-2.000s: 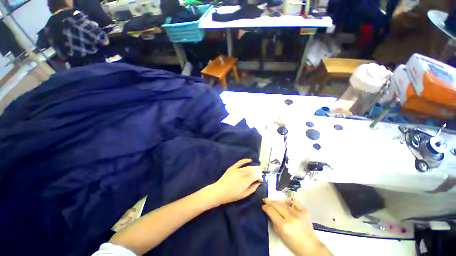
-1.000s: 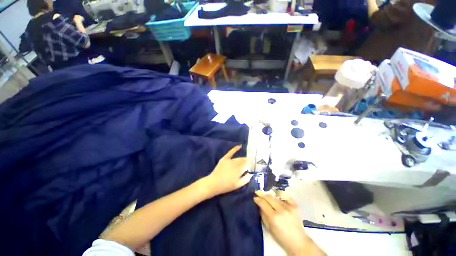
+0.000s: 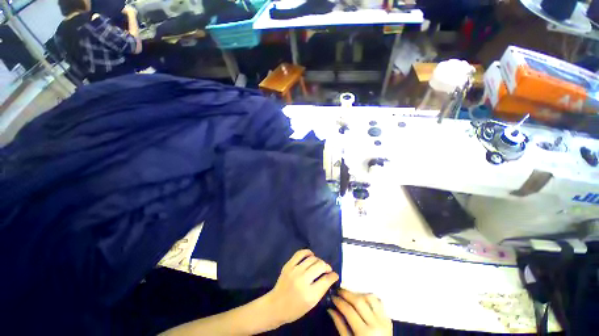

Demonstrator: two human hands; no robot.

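Observation:
The dark navy workpiece (image 3: 272,216) lies flat on the sewing table, its right edge running down from the needle area. My left hand (image 3: 305,285) grips its lower right corner near the table's front edge. My right hand (image 3: 361,314) pinches the same corner from the right, fingertips close to my left hand's. The cloth between the fingertips is partly hidden. The white sewing machine head (image 3: 420,157) stands right of the cloth, with the presser foot area beside the cloth's edge. The large navy garment heap (image 3: 131,151) lies at the left.
A black smartphone (image 3: 439,209) lies under the machine arm. Dark cloth (image 3: 565,282) is at the right. Behind are orange and white boxes (image 3: 548,82), a wooden stool (image 3: 282,79), a turquoise basket (image 3: 236,33) and a seated person (image 3: 98,42) in a checked shirt.
Both hands have moved from beside the presser foot down to the cloth's lower right corner, nearer to me. The cloth's lower part is drawn up and flatter. The view has shifted, showing more machine head.

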